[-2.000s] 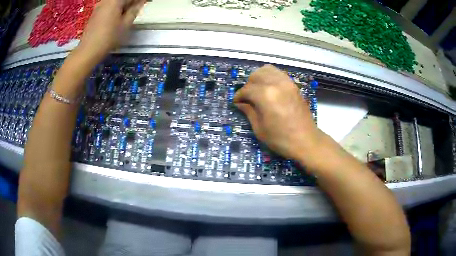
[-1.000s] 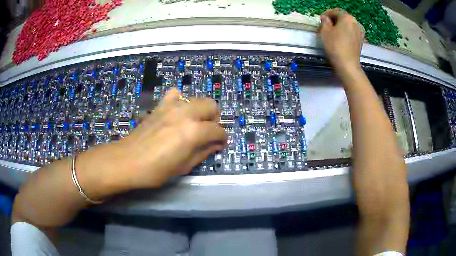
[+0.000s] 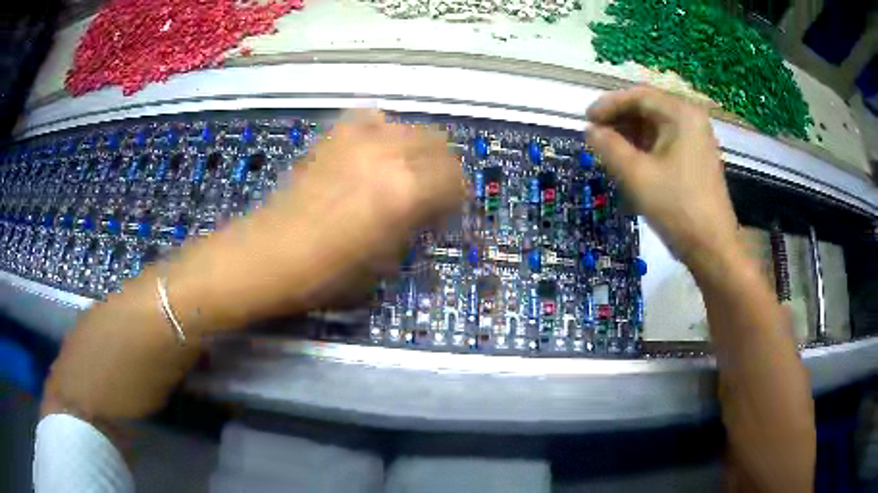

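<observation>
A long circuit board panel fills the track, with blue discs and small red and green parts on its right portion. My left hand is blurred over the middle of the panel, palm down, hiding the boards below; its fingertips are hidden. My right hand is over the panel's upper right end, thumb and index finger bent close together; I cannot tell if a part is between them. Red parts lie heaped at upper left, green parts at upper right, and off-white parts between them.
Pale conveyor rails run along the near and far sides. Right of the panel the open track holds a white sheet, a spring and a metal rod. The heaps lie on a pale shelf behind the far rail.
My right hand has come from the green heap back to the panel's right end. My left hand has moved up over the boards. The view has shifted, so the panel appears farther right.
</observation>
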